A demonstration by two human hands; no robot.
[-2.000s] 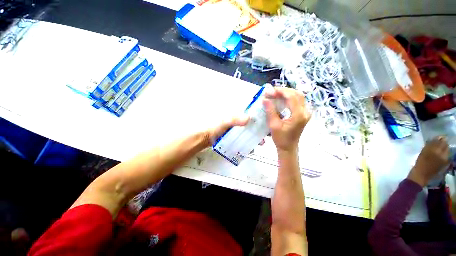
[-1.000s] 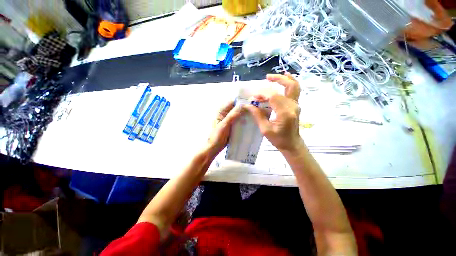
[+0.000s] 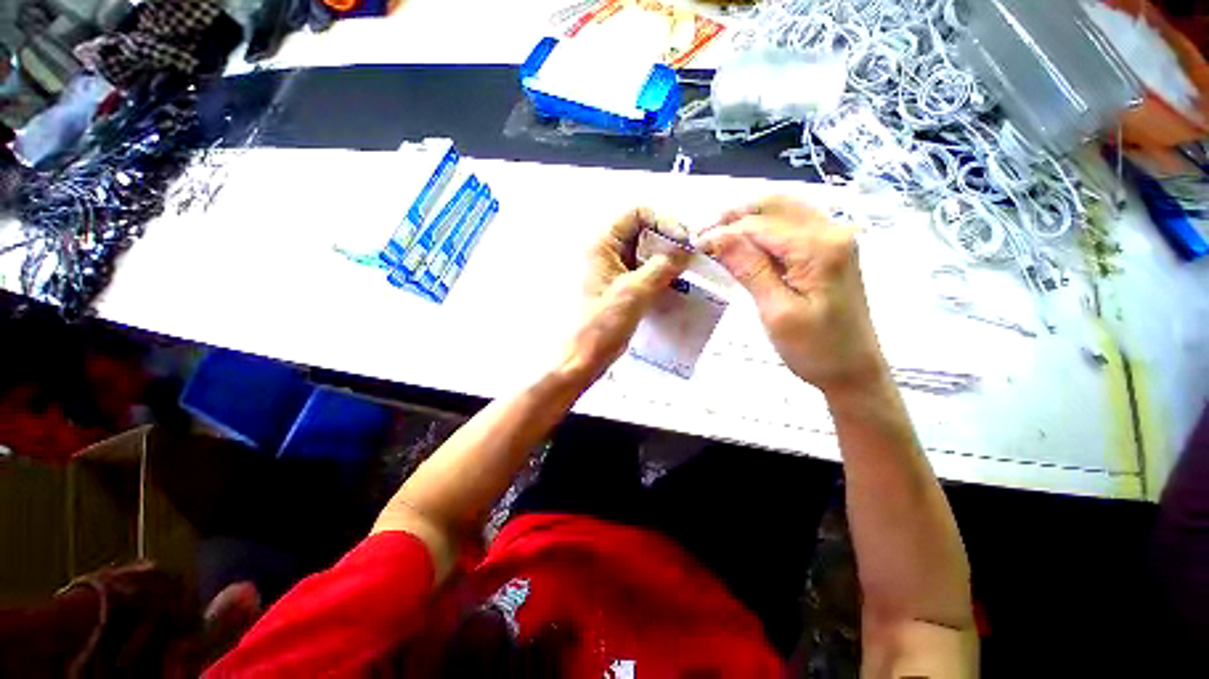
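Note:
A slim white carton (image 3: 680, 332) is held above the table's near part, its lower end pointing down toward the table edge. My left hand (image 3: 623, 285) grips it around its upper left side, with the thumb across the front. My right hand (image 3: 785, 272) pinches at the carton's top end with thumb and fingertips; whether it holds a flap or a small part is too small to tell. Several blue-edged cartons (image 3: 442, 236) lie fanned in a row on the table to the left.
The white table (image 3: 292, 279) has a black strip (image 3: 385, 106) behind. A blue-and-white packet (image 3: 603, 96) lies there. Coiled white cables (image 3: 928, 120) and a clear tray (image 3: 1047, 66) are at the right back. Silvery strands (image 3: 106, 186) lie left; a blue bin (image 3: 285, 411) stands below.
The view has shifted. The carton's face is tilted and looks shorter than before, and my right fingertips have moved to pinch at its top end. My left hand still holds it.

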